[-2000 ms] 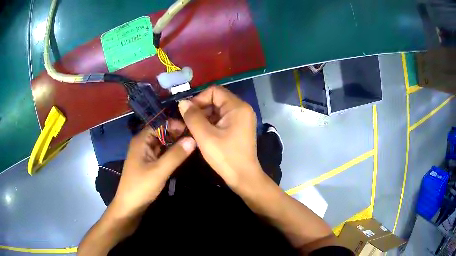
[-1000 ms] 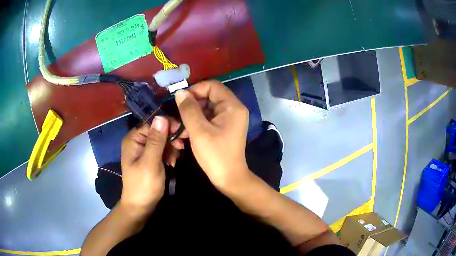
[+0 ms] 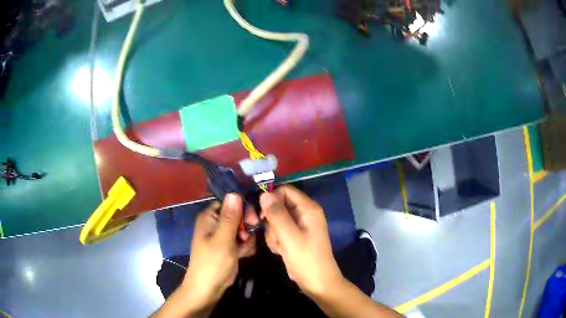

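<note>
My left hand (image 3: 218, 241) grips the harness behind the black test connector (image 3: 224, 181), over my lap. Red wire shows between my fingers. My right hand (image 3: 296, 231) pinches thin wires just below the white test connector (image 3: 263, 177). A greyish-white blob (image 3: 257, 164) and yellow wires (image 3: 251, 145) lie behind that plug. Most of the wire harness (image 3: 243, 225) is hidden by my fingers. Whether the plugs are fully seated cannot be told.
Two cream test leads (image 3: 118, 93) cross the green bench to the red mat (image 3: 310, 130). A green label (image 3: 210, 122) lies between them. A yellow clip (image 3: 110, 211) is at the mat's left end. Dark tangles (image 3: 397, 15) lie at the back right and back left. A grey bin (image 3: 468, 177) stands right.
The view has shifted, showing more of the bench's back. My left hand is now close behind the black connector. Thin wires now show at the white connector by my right fingertips.
</note>
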